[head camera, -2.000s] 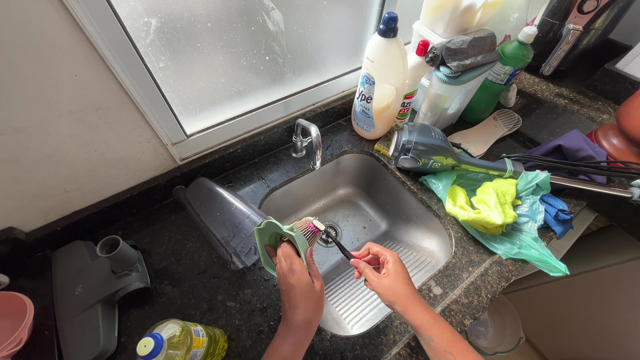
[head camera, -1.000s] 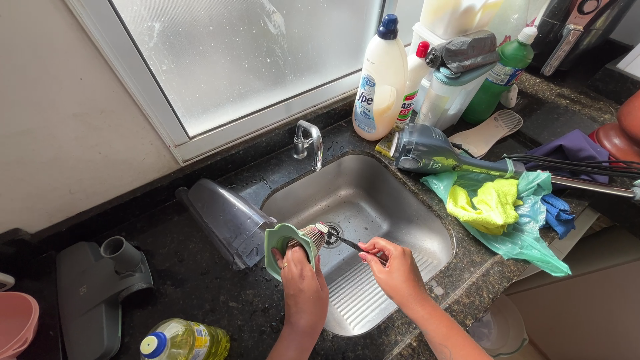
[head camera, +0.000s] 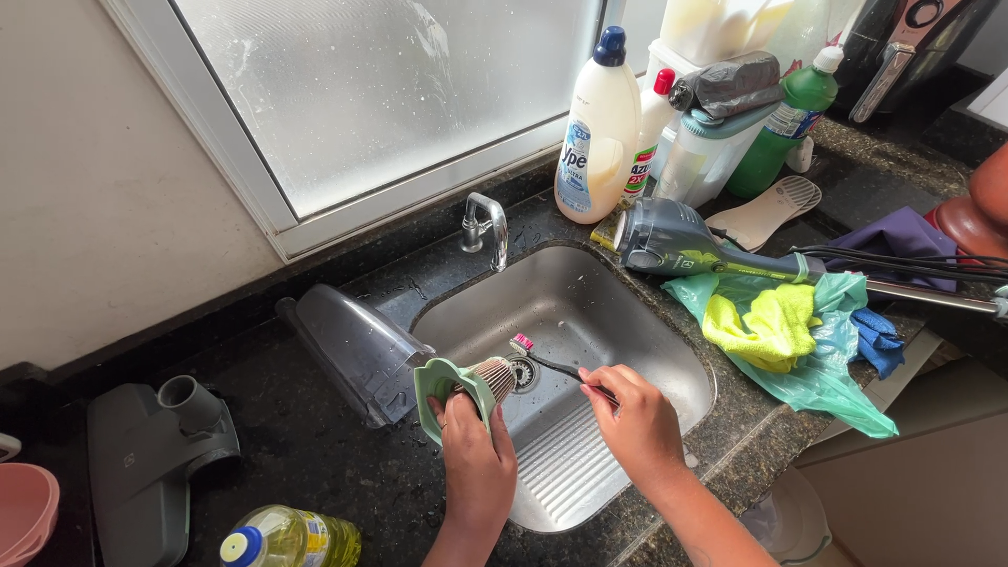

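My left hand [head camera: 475, 449] grips a pleated vacuum filter [head camera: 494, 376] by its green plastic frame [head camera: 429, 394], with the pleats pointing right over the sink. Between the fingers of my right hand [head camera: 634, 417] is the black handle of a toothbrush [head camera: 555, 365]; its pink and white bristles face up, just beyond the pleats and apart from them. Below both is the stainless steel sink [head camera: 654, 346], its drain [head camera: 521, 373] partly hidden by the filter. A chrome faucet [head camera: 487, 228] stands behind the sink. The clear vacuum dust container [head camera: 354, 354] lies at the sink's left edge.
A grey floor head [head camera: 142, 472] and an oil bottle [head camera: 291, 539] are at left. Cleaning bottles [head camera: 600, 130] stand behind the sink. To the right lie a stick vacuum body [head camera: 677, 240], a shoe insole [head camera: 768, 213], a yellow cloth [head camera: 764, 327] and a green plastic bag [head camera: 854, 394].
The brush head, at the filter's pleats in the earlier frames, is now beyond their tip with its bristles turned up. My left hand still holds the filter.
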